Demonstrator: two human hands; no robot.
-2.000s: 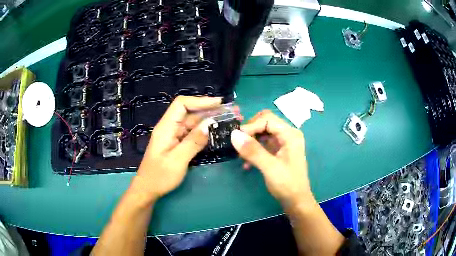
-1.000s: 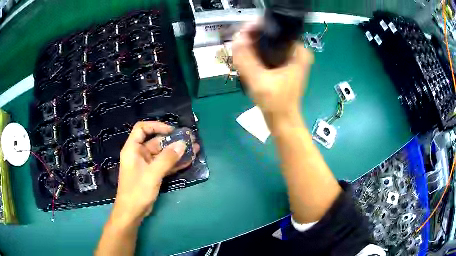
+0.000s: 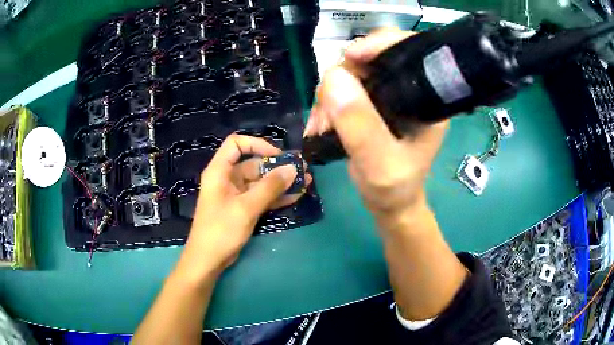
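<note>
My left hand [image 3: 235,185] holds a small dark circuit board [image 3: 286,165] between thumb and fingers, above the front right corner of the black blister tray [image 3: 195,165]. My right hand [image 3: 377,135] is closed around a thick black electric screwdriver [image 3: 431,74] with a pale label. The screwdriver lies tilted, its tip end pointing down left at the right edge of the board. Whether the tip touches a screw cannot be told. The clear part under the board is mostly hidden by my fingers.
Modules sit in the tray's pockets. The silver-grey screw feeder [image 3: 330,44] stands behind my right hand. Two joined clear-framed wired parts [image 3: 474,174] lie at right. A blue bin [image 3: 579,229] is lower right, stacked black trays [image 3: 592,135] far right, a white disc [image 3: 44,156] and yellow box [image 3: 25,202] left.
My right hand let go of the board, took hold of the screwdriver and brought it down beside the board. My left hand still holds the board. The view has shifted.
</note>
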